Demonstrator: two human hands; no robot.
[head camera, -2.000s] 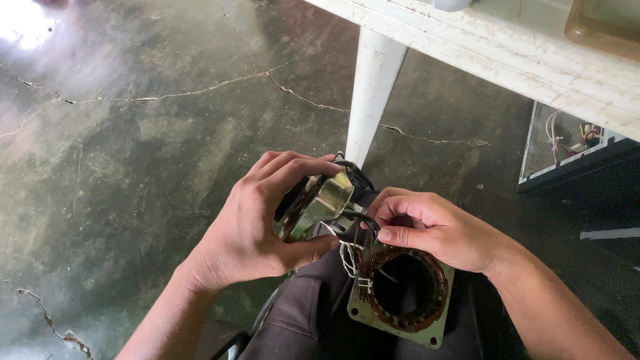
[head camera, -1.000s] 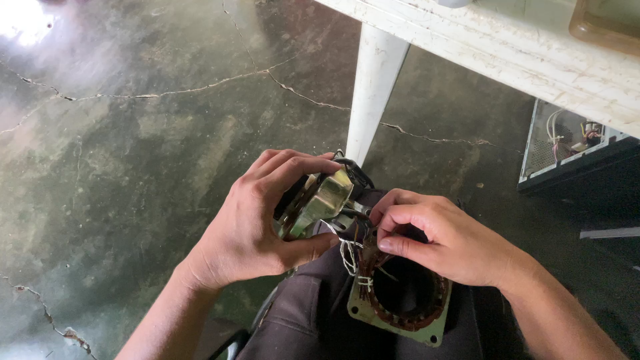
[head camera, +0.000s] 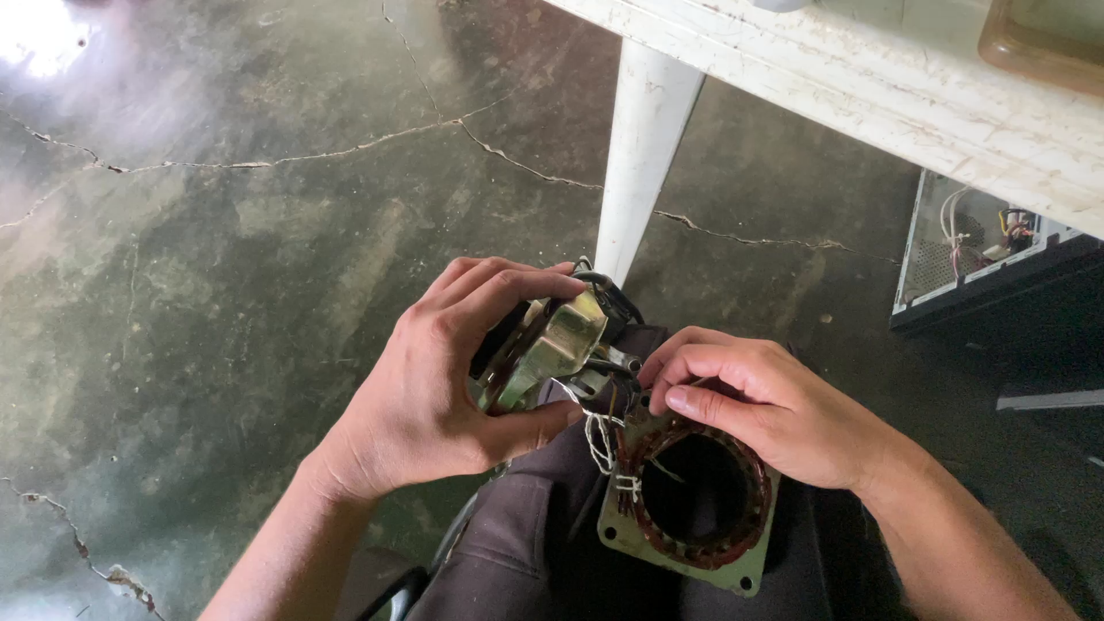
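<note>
My left hand (head camera: 457, 371) grips a yellowish metal motor housing part (head camera: 561, 345) with a black cable (head camera: 617, 297) at its far side. To its right, a motor stator (head camera: 703, 565) with a square flange, a round dark bore and reddish-brown windings rests on my lap. White lacing cord (head camera: 598, 440) and thin wires run between the two parts. My right hand (head camera: 750, 388) is at the stator's upper edge, thumb and fingers bent close to the wires (head camera: 617, 388); whether it pinches one is hidden.
A worn white table (head camera: 776, 78) spans the upper right, its tapered leg (head camera: 647, 155) just beyond my hands. A brownish tray (head camera: 1035, 56) sits on top. Under the table, an open computer case (head camera: 940, 250) shows cables. The concrete floor (head camera: 285, 259) is cracked.
My right hand's fingers have shifted slightly around the wires above the stator. My left hand keeps its hold on the metal housing part.
</note>
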